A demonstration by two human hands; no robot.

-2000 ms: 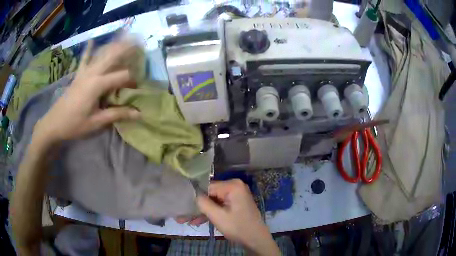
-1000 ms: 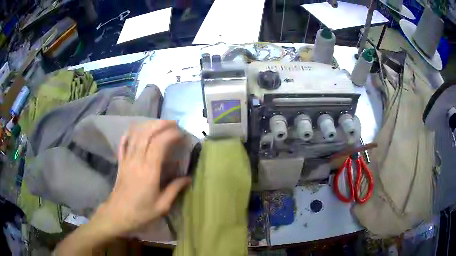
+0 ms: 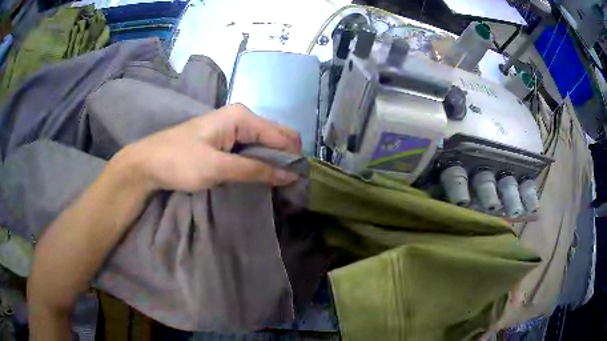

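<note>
My left hand pinches the upper edge of a grey-brown garment piece just left of the machine's needle area. An olive-green fabric piece meets the grey cloth at that edge and spreads right, over the front of the overlock machine. The needle area is hidden behind the green cloth. The smooth cloth plate shows bare beyond my left hand. My right hand is not in view.
Olive-green pieces are piled at the upper left, beside striped cloth. Beige fabric hangs right of the machine. Thread cones stand behind the machine. Four pale knobs show above the green cloth.
The machine appears further right and tilted as the view shifted. The green cloth has spread rightward and covers the scissors' place. My left hand now pinches the grey edge.
</note>
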